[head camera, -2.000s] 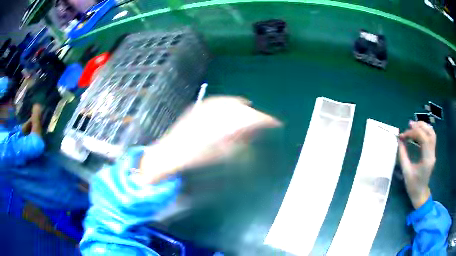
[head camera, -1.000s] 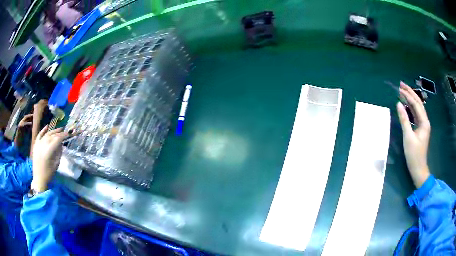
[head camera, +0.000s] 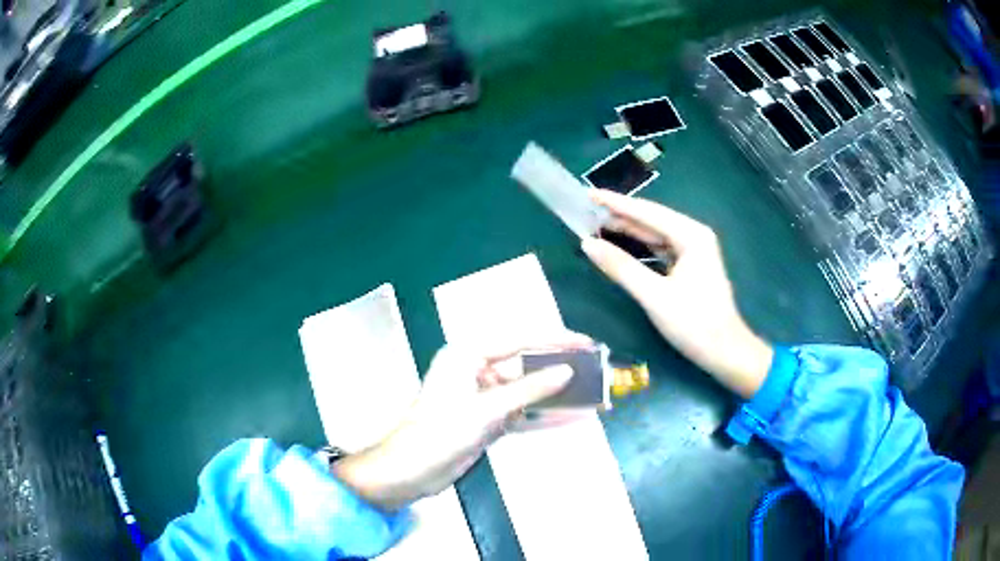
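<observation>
My left hand (head camera: 439, 422) holds an LCD module (head camera: 581, 376), dark grey face up with a pale border, its orange-gold flex tail pointing right. It is over the right one of two white backing strips (head camera: 570, 488); the other strip (head camera: 351, 356) lies to its left. My right hand (head camera: 680, 290) pinches a thin, pale translucent film-like piece (head camera: 556, 189) between thumb and fingers, above the mat. A dark patch shows under its fingers; I cannot tell whether it is held. Two black LCD modules (head camera: 651, 116) lie on the mat beyond this hand.
A clear blister tray (head camera: 768, 164) with black screens lies at the right. Dark device housings stand at the back (head camera: 419, 71) and left (head camera: 170, 206). A white and blue marker pen (head camera: 116, 489) lies lower left. A blue cord (head camera: 761, 522) hangs near the right sleeve.
The view has turned right. My left hand has left the stacked trays and now holds an LCD module over the strip. My right hand now holds the pale piece.
</observation>
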